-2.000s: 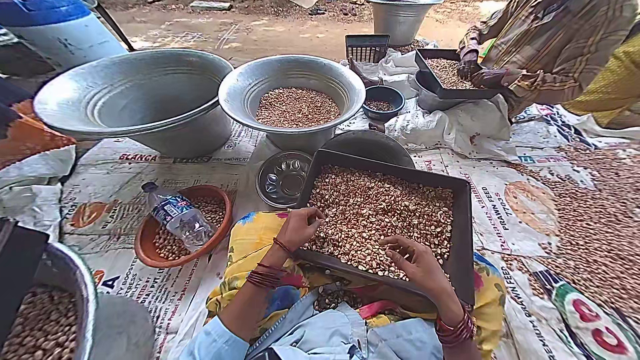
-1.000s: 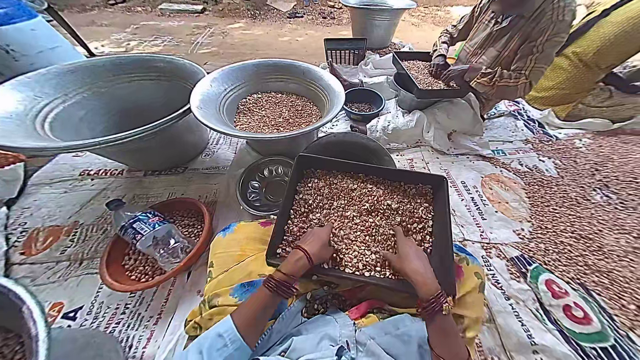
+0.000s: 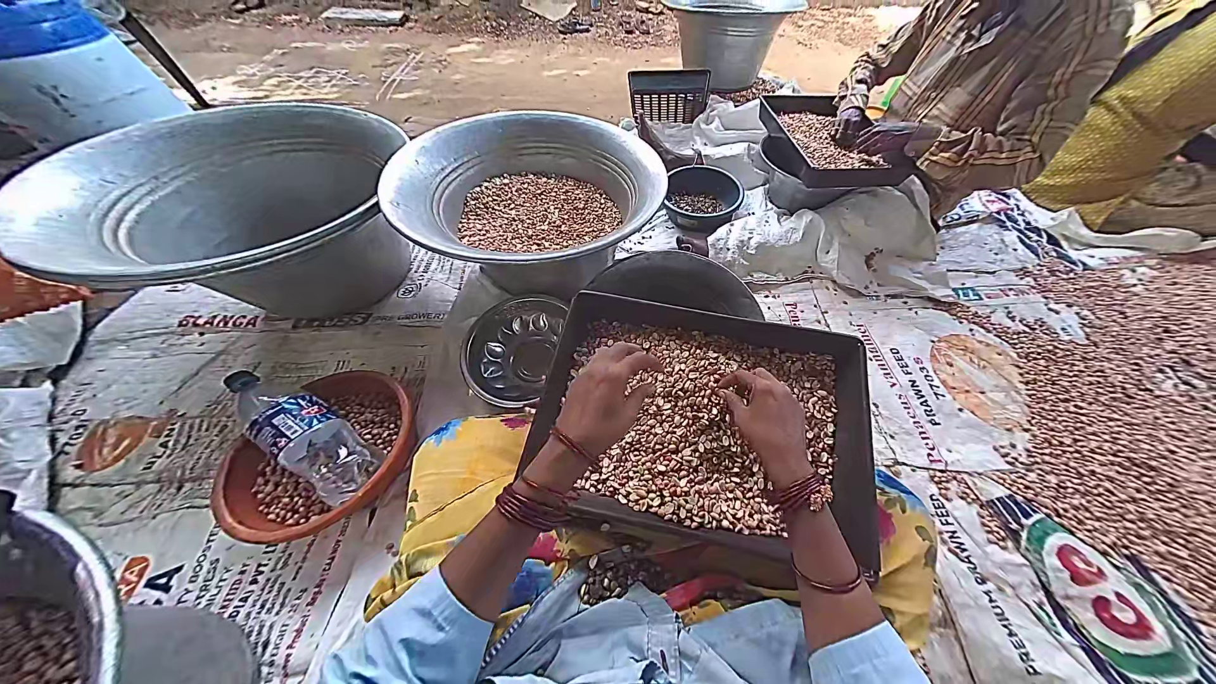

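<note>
A black rectangular tray (image 3: 860,427) full of split, pale and reddish nuts or seeds (image 3: 679,446) rests tilted over my lap. My left hand (image 3: 608,394) is over the tray's left part, fingers curled above the nuts; whether a piece is between them is too small to tell. On the right side of the tray, my right hand (image 3: 765,418) has its thumb and fingertips close together at the nuts, and I cannot tell if it pinches one. A dark round pan (image 3: 679,280) lies behind the tray's far edge. Some dark pieces (image 3: 622,575) lie on the cloth in my lap.
A metal basin (image 3: 532,133) of nuts stands ahead, beside a larger metal basin (image 3: 237,190). A steel plate (image 3: 513,351) and a clay bowl (image 3: 404,446) holding nuts and a plastic bottle (image 3: 309,442) are at left. Another person (image 3: 988,95) handles nuts in a tray (image 3: 841,171). Nuts cover the sheet at right.
Both hands have moved from the near part of the tray farther in over the nuts. My fingers pointed down into the nuts one second ago; now they are curled higher up.
</note>
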